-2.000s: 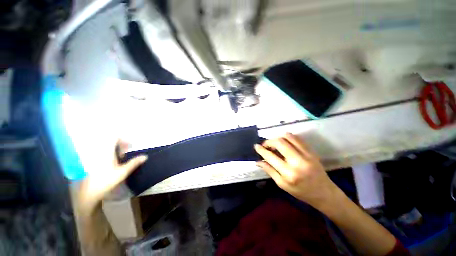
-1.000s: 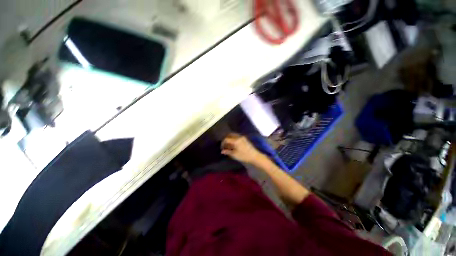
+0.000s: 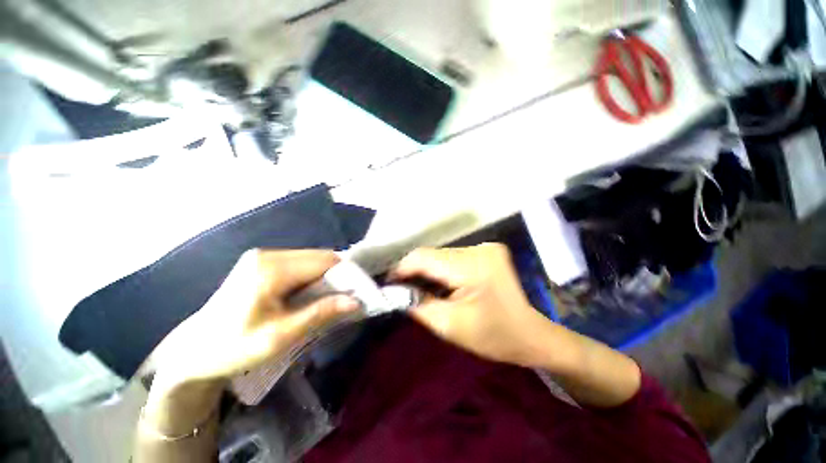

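My left hand [image 3: 263,321] holds a thin grey-white bundle of strips [image 3: 276,362] near the table's front edge, its upper end between thumb and fingers. My right hand [image 3: 475,303] is at the same white end [image 3: 367,288], fingers bent, with small whitish material at the fingertips. A black curved piece [image 3: 208,267] lies on the white table behind my left hand, its narrow tab to the right. The white curved strip [image 3: 118,158] with dark marks lies behind it, near the presser foot [image 3: 264,122].
A phone [image 3: 385,81] lies right of the needle. Red-handled scissors [image 3: 634,77] lie farther right on the table [image 3: 561,136]. Below the right edge is a blue plastic basket [image 3: 666,312] with scraps, and white cord [image 3: 711,208] hangs near it.
The black piece was in both hands and now lies released on the table. My right hand went below the table, then came back beside my left. Both hands now hold whitish material. The view has shifted.
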